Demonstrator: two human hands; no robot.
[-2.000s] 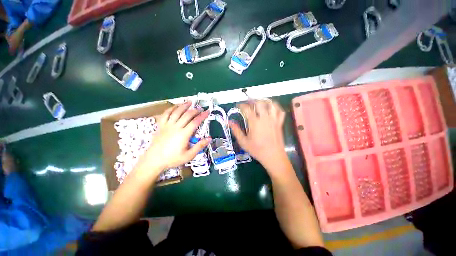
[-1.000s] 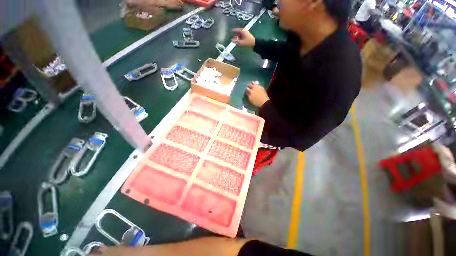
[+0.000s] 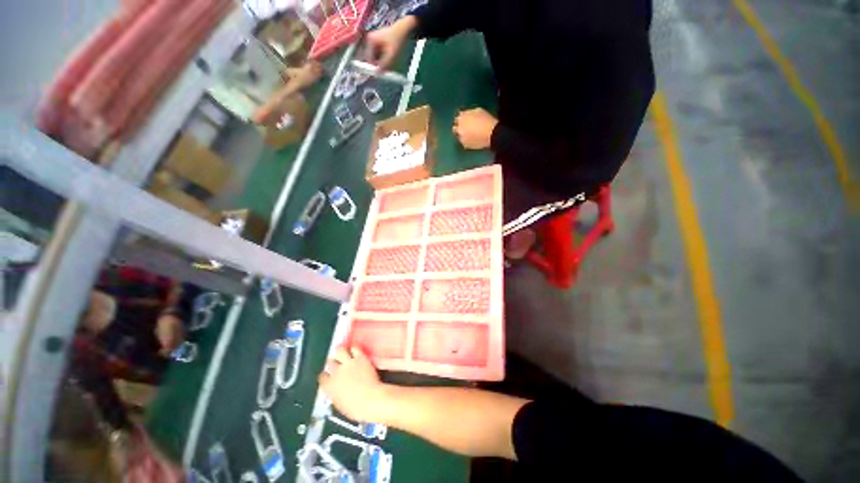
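The salmon-pink compartment tray point(image 3: 413, 319) lies on the green bench, with small shiny parts in its middle pockets and none visible in the two nearest pockets. My right hand point(image 3: 354, 385) is at the tray's near left corner, palm down with fingers bent. Whether the fingers grip the tray's edge is not clear. Several loop units with blue-and-white ends point(image 3: 375, 464) lie just below my right hand, cut off by the bottom edge. My left hand is not in view.
An open carton of white fittings point(image 3: 401, 176) stands beyond the tray, beside a person in black point(image 3: 575, 85). A grey frame post point(image 3: 189, 231) slants across the left. More loop units point(image 3: 269, 445) lie on the green surface. A red stool point(image 3: 563, 247) stands on the floor.
The view has turned right, from the work area to the tray and neighbour. My right hand has moved from the loop units up to the tray's corner. My left hand has left the view.
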